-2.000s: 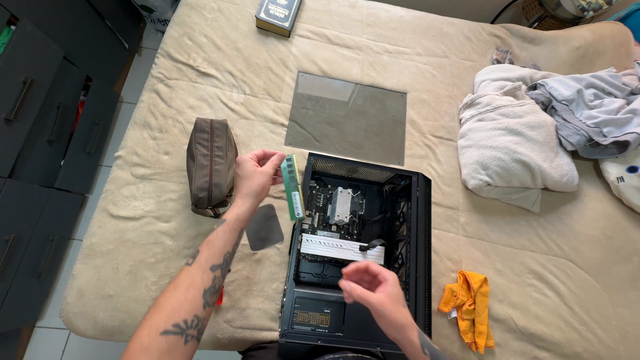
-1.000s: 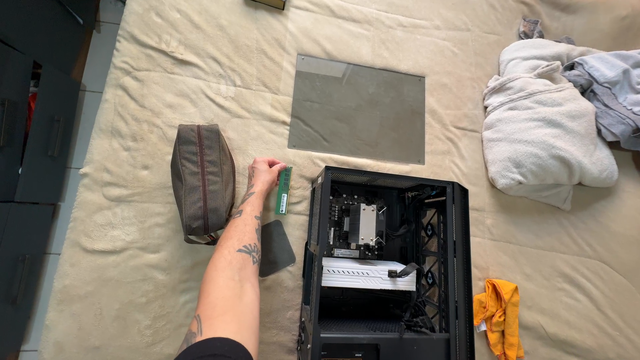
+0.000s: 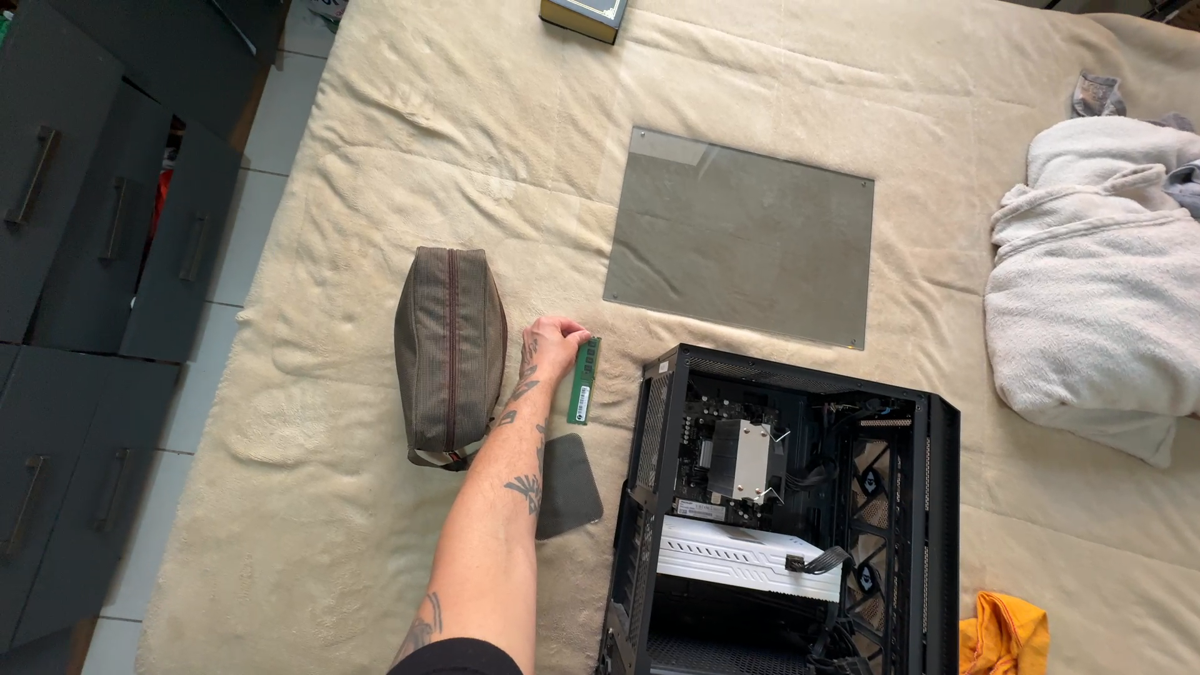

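Note:
My left hand (image 3: 555, 343) pinches the top end of a green RAM module (image 3: 584, 382), which bears a white label with writing. The module is over the blanket, left of an open black computer case (image 3: 656, 441). Inside the case are a CPU cooler (image 3: 741, 457) with a silver top and a white graphics card (image 3: 750, 561) with a black cable connector at its right end. A dark flat rounded pad (image 3: 570, 486) lies below the module, partly behind my forearm. My right hand is out of view.
A brown zippered pouch (image 3: 452, 356) stands left of my hand. Beyond the case lies a tinted glass panel (image 3: 741, 239). A beige blanket (image 3: 328, 422) covers the surface. White towels (image 3: 1092, 291), an orange cloth (image 3: 1005, 637), a thick book (image 3: 583, 17) and dark drawers (image 3: 70, 281) surround the area.
My right hand, over the lower part of the case two seconds ago, has left the view. My left hand still holds the RAM module, now lower beside the pouch. The view has shifted.

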